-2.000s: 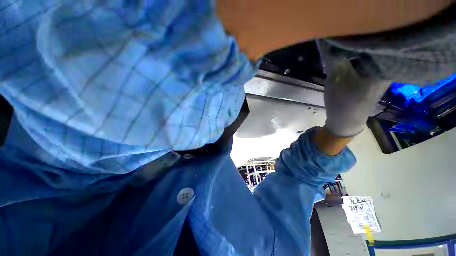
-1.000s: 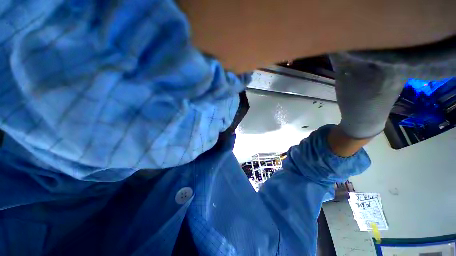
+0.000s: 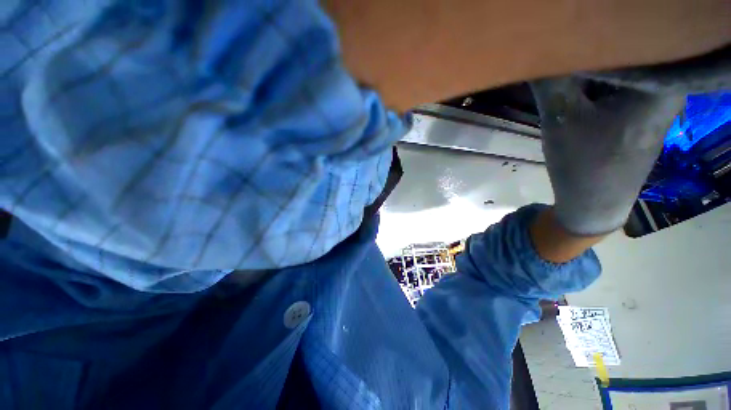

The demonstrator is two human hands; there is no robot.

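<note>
My left forearm crosses the top of the view, close to the camera. Its grey glove shows only as a strip at the upper right and is cut off by the edge; its fingers do not show. My right hand, in a white-grey glove, reaches up below that forearm. The back of the hand and the wrist show; its fingers are hidden behind the left arm and glove. Whatever either hand holds or touches cannot be seen. No circuit board can be made out.
A grey metal rail and pale machine surface lie between the arms. A blue-lit dark opening is at the right. A paper sheet hangs on the pale panel. A white wire rack shows beyond my blue smock.
Over two seconds my right hand has shifted right and slightly down in view, covering more of the blue-lit opening. The left forearm has shifted a little.
</note>
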